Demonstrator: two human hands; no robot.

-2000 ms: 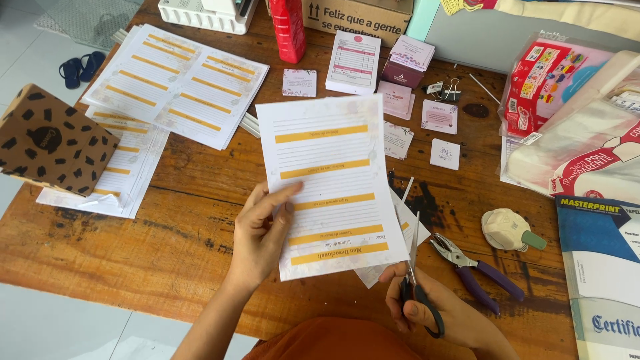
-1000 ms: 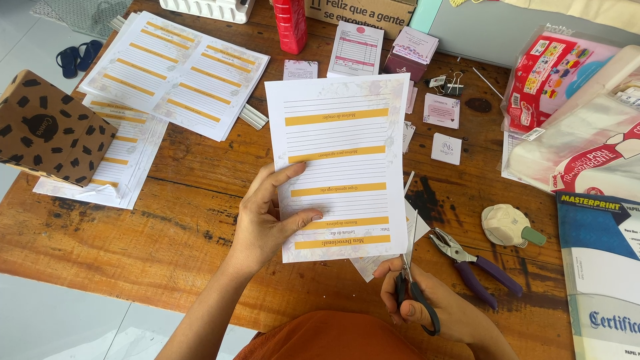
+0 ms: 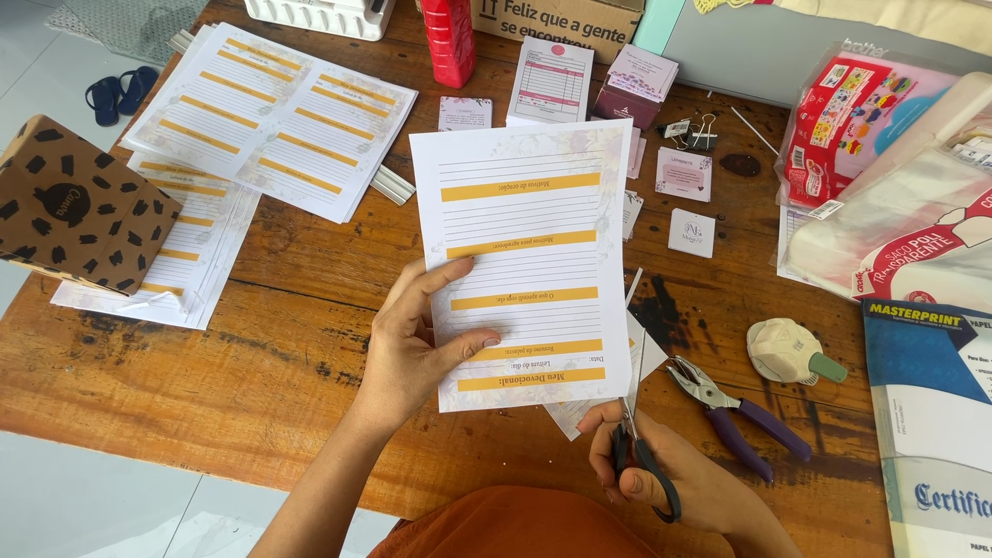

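Observation:
A printed sheet with ruled lines and yellow bars [image 3: 527, 267] is pinched at its left edge by my left hand [image 3: 415, 341], the thumb in front. My right hand [image 3: 659, 465] holds black-handled scissors [image 3: 632, 434], blades pointing up at the sheet's lower right corner; the blades look slightly apart. A cut piece of printed paper [image 3: 647, 341] lies partly hidden behind the sheet. To the right of the scissors rest a hole punch with purple handles [image 3: 736, 422] and a cream-coloured craft punch with a green lever [image 3: 787, 353].
Stacked printed sheets [image 3: 310, 124] and a spotted cardboard box [image 3: 85, 205] occupy the left of the wooden table [image 3: 271, 372]. Small cards [image 3: 683, 174], binder clips [image 3: 697, 136] and a red bottle [image 3: 449, 43] stand or lie farther back. Plastic packs [image 3: 930, 194] and a paper pack [image 3: 930, 403] line the right.
The sheet in my left hand has shifted a little to the right and stands more upright in view than two seconds ago. The scissors stay in my right hand by its lower corner.

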